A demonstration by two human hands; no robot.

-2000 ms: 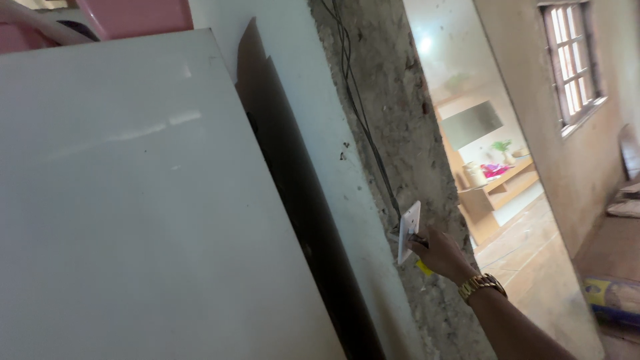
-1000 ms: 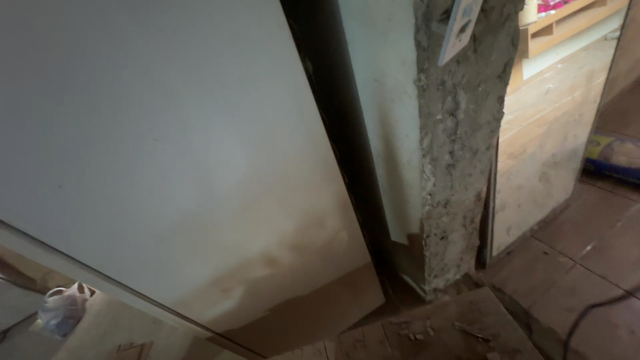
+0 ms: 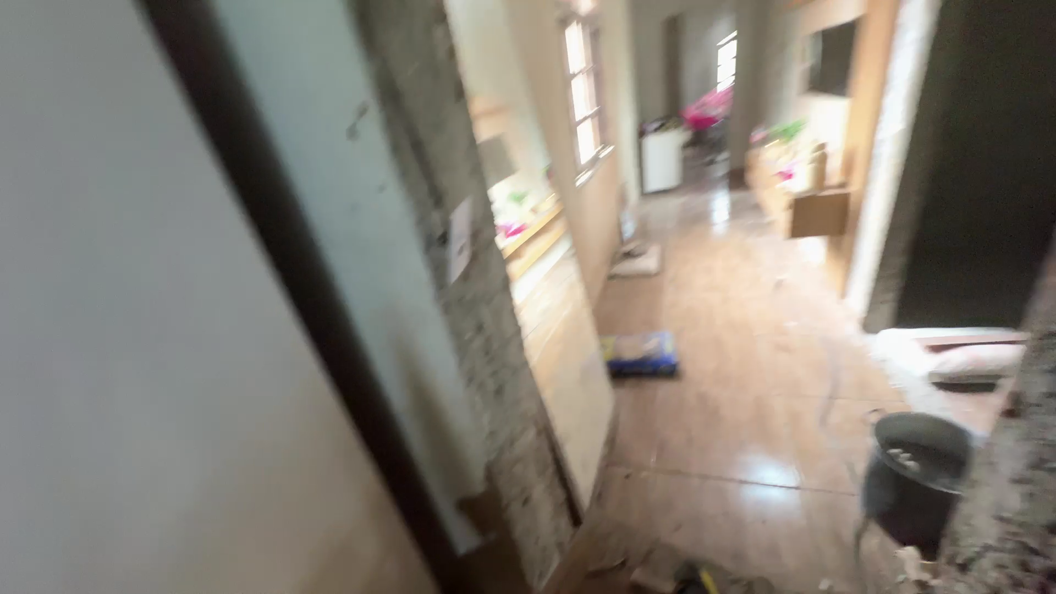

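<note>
Neither of my hands shows in the head view now. A white wall plate (image 3: 460, 241), blurred, is on the bare cement edge of the wall (image 3: 495, 396). A large pale flat panel (image 3: 165, 330) fills the left side, with a dark gap between it and the wall. Against the far side of the cement edge leans a mirror (image 3: 549, 330), which reflects a wooden shelf. A black and yellow object (image 3: 697, 579), too blurred to name, lies at the bottom edge among debris.
A dark bucket (image 3: 920, 478) stands on the tiled floor (image 3: 726, 421) at the right, beside a rough wall edge (image 3: 1011, 487). A blue and yellow bag (image 3: 642, 355) lies beyond the mirror. Whitish bags (image 3: 973, 359) lie by the dark opening. A cardboard box (image 3: 819, 214) is farther back.
Two seconds ago a hand with a gold-coloured wristwatch was at the wall plate; it has left the view. The view has swung right and up, bringing in the room beyond.
</note>
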